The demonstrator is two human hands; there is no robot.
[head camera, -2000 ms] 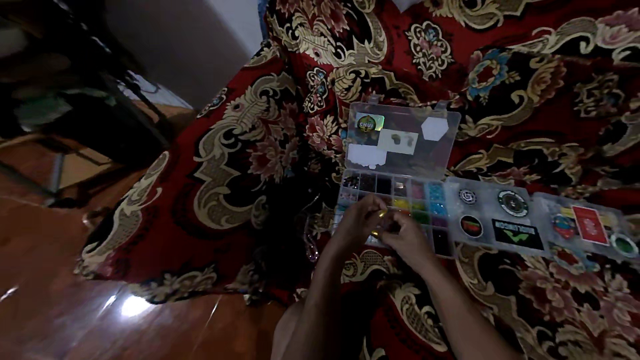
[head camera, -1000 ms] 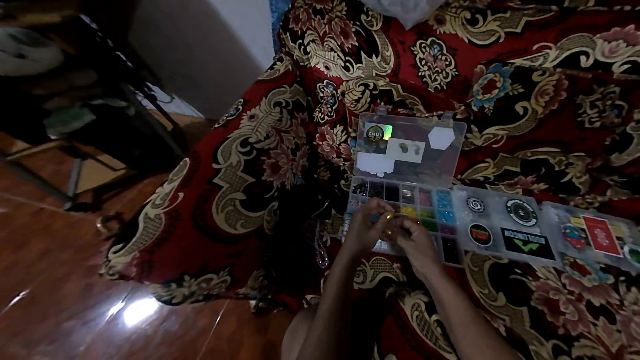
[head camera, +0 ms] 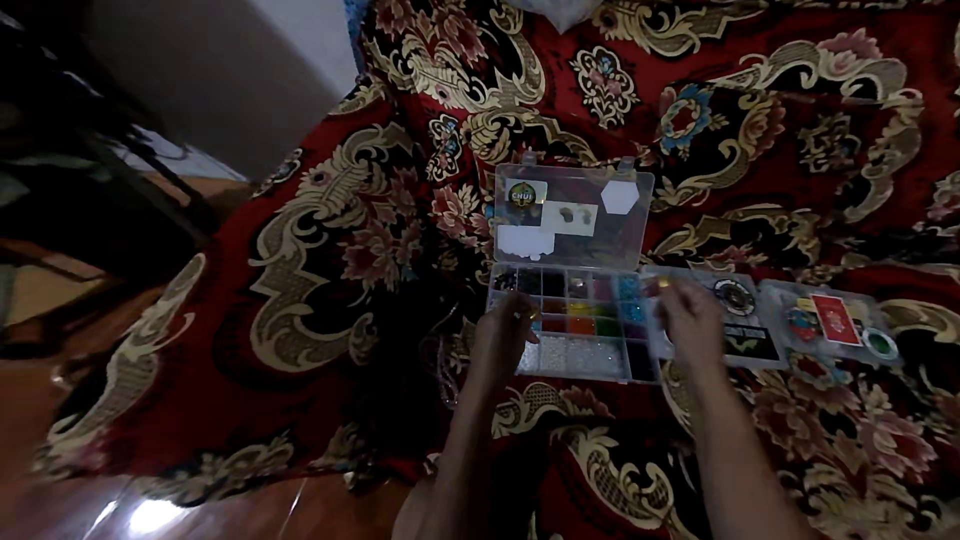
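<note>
An open clear plastic bead organizer (head camera: pixel 551 363) lies on the patterned cloth, its compartments filled with beads of several colours. Its raised lid (head camera: pixel 622 232) bears stickers and paper pieces. My left hand (head camera: pixel 508 326) is over the organizer's left side, fingers bent, with a small yellowish thing at the fingertips. My right hand (head camera: pixel 688 315) is beyond the organizer's right edge, over a closed clear case (head camera: pixel 765 352) with round and dark stickers; a small yellowish spot shows at its fingers. Any thread between the hands is too fine to make out.
Another clear case (head camera: pixel 806 300) with a red card lies farther right. A beaded strand (head camera: pixel 446 375) rests on the cloth left of the organizer. A red, black and gold floral cloth (head camera: pixel 322 420) covers the seat. Dark furniture stands at the left over a tiled floor (head camera: pixel 247 510).
My hands were close together over the organizer; now they are apart, the left over its left side and the right past its right edge.
</note>
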